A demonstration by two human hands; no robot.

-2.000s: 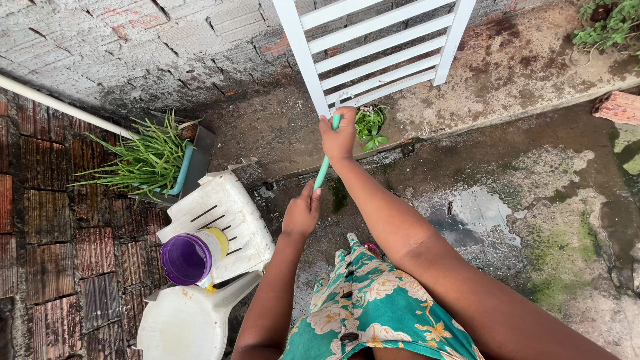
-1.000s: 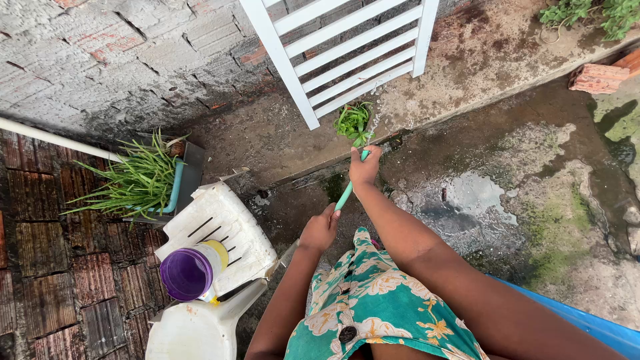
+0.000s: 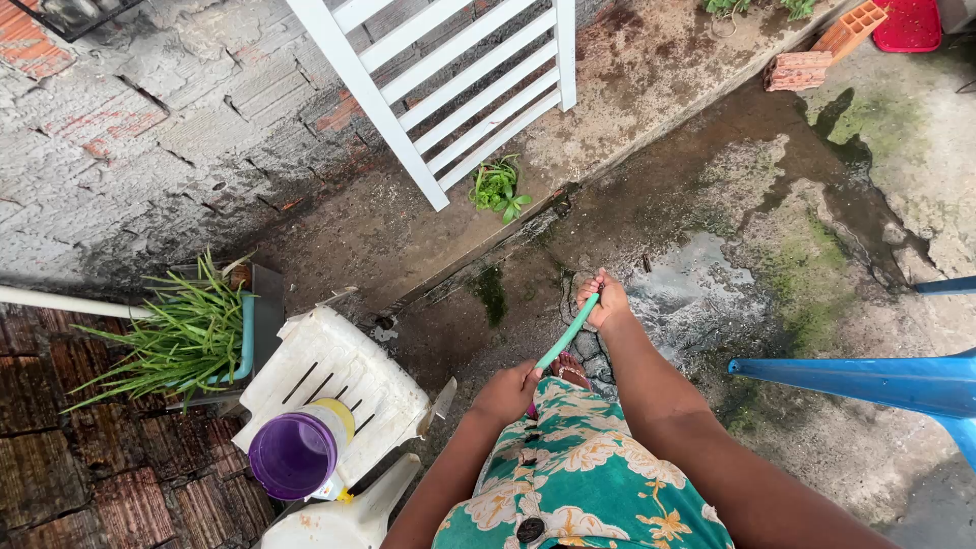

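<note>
A green hose (image 3: 566, 334) runs between my two hands. My right hand (image 3: 602, 300) is closed around its upper end, above the wet concrete floor (image 3: 690, 293). My left hand (image 3: 507, 390) grips it lower down, close to the flowered dress. Beyond my hands, a small green plant (image 3: 497, 189) lies or grows on the concrete ledge (image 3: 366, 248), beside the foot of a white slatted frame (image 3: 457, 84). Whether water is leaving the hose cannot be made out. The rest of the hose is hidden.
At left, a purple container (image 3: 293, 455) lies on a white plastic chair (image 3: 335, 381); behind it stands a long-leaved potted plant (image 3: 179, 328). Blue plastic chair legs (image 3: 854, 380) reach in from the right. A broken brick (image 3: 797, 71) and a red tray (image 3: 907, 24) are at upper right.
My right hand, holding the hose end, has moved away from the slatted frame and the small plant, back over the wet floor. More of the blue plastic shows at the right.
</note>
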